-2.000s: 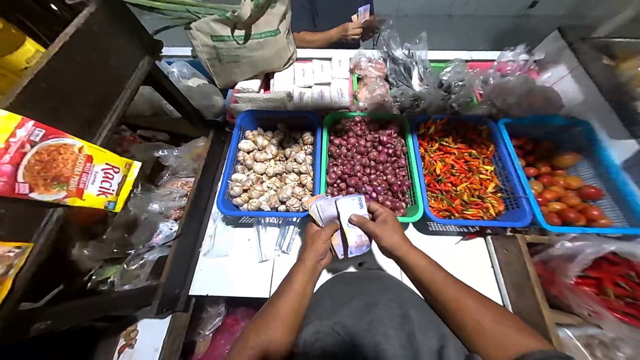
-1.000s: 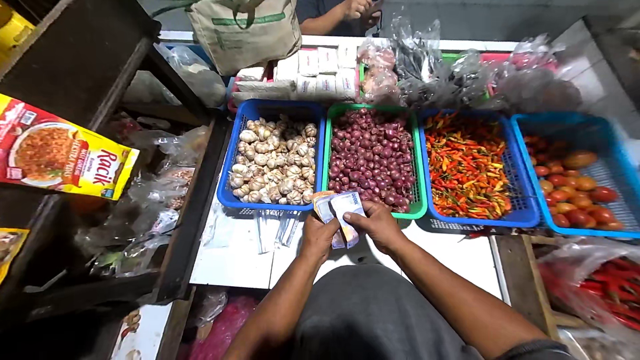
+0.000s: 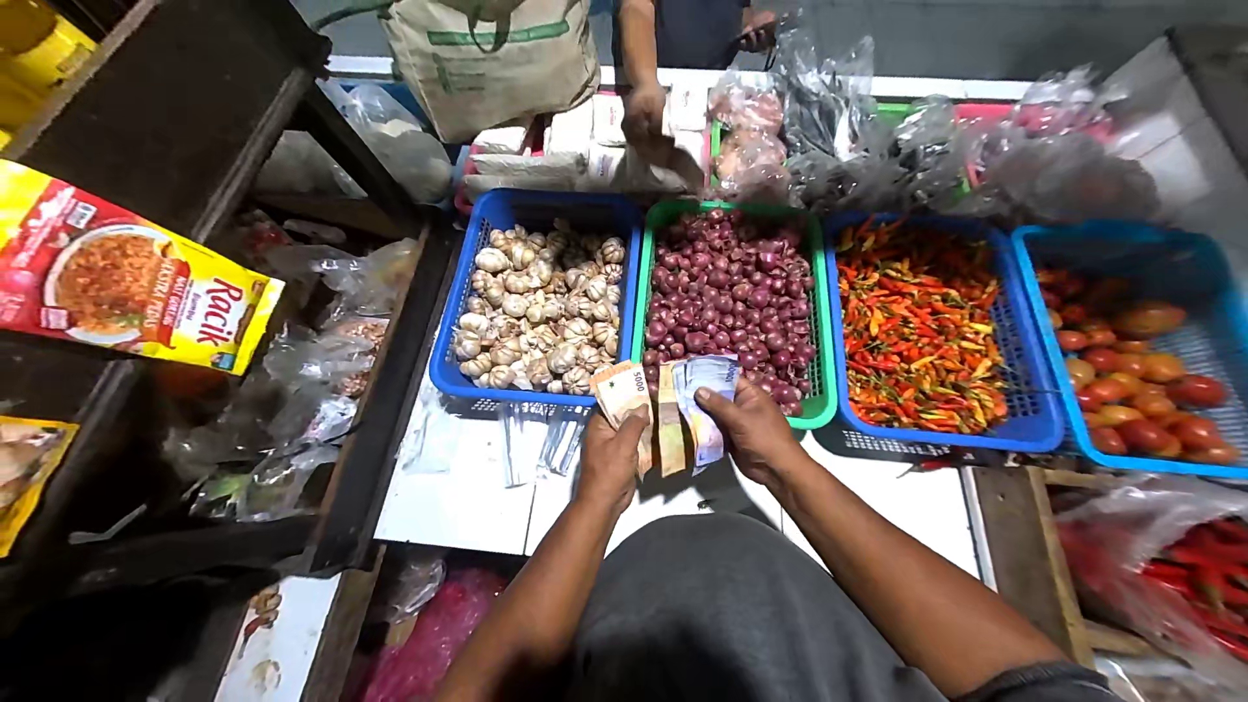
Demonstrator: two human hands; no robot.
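Fanned banknotes (image 3: 671, 414) are spread between my two hands above the white tiled counter (image 3: 468, 502). My left hand (image 3: 616, 458) grips the orange-brown notes at the left side of the fan. The bluish notes at the right side are pinched by my right hand (image 3: 756, 424), its thumb on top. Just beyond the notes lie a blue basket of garlic bulbs (image 3: 541, 312) and a green basket of shallots (image 3: 731, 292). Further right are a blue basket of small red and orange chilies (image 3: 921, 331) and a light-blue basket of tomatoes (image 3: 1141, 375).
Across the counter, another person's hand (image 3: 643, 117) reaches over white packets (image 3: 575, 136) beside a cloth bag (image 3: 492, 58). Plastic bags (image 3: 936, 156) line the back. A dark wooden shelf (image 3: 361, 419) and hanging seasoning packet (image 3: 127, 268) are at left; bagged red chilies (image 3: 1204, 580) lie at right.
The banknotes, bunched closer together before, are now fanned apart between my hands. The other person's arm has moved to reach down over the white packets.
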